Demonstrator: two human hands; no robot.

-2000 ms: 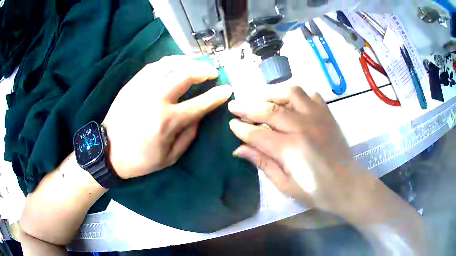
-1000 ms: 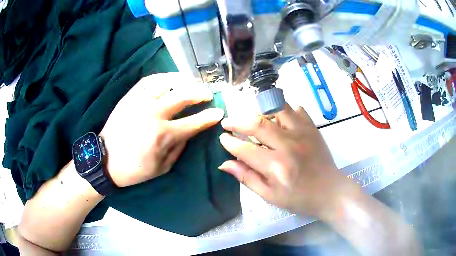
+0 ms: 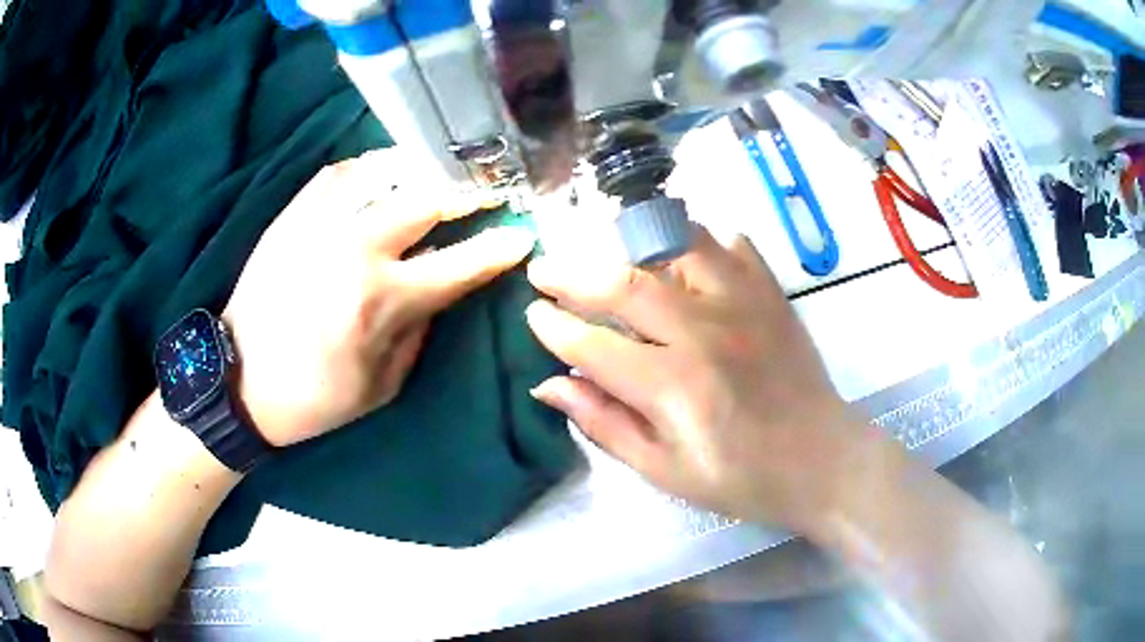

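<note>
The dark green garment (image 3: pixel 433 458) lies under the machine's presser foot (image 3: pixel 500 176) and heaps to the left. Its narrow edge looks bright green beside the foot. My left hand (image 3: pixel 333 295), with a black watch on the wrist, holds the cloth down, its thumb and index finger stretched toward the foot and its other fingers curled on the cloth. My right hand (image 3: pixel 703 364) is at the garment's right edge, palm down, its fingertips near the cloth and slightly spread. A small dark thing between its fingers is too unclear to name; its palm is hidden.
The white machine head with blue stripes (image 3: pixel 433 19) and grey ribbed knob (image 3: pixel 653 231) stand above my hands. To the right lie blue snips (image 3: pixel 804 226), red-handled scissors (image 3: pixel 910 238), a printed paper slip (image 3: pixel 973 188), a teal stick (image 3: pixel 1020 238) and black pieces (image 3: pixel 1071 228). A ruler tape (image 3: pixel 929 408) follows the front edge.
The whole view has shifted between frames, moving the machine and table within the picture. Both hands keep nearly the same pose beside the foot. The garment's lower right part has drawn up and left.
</note>
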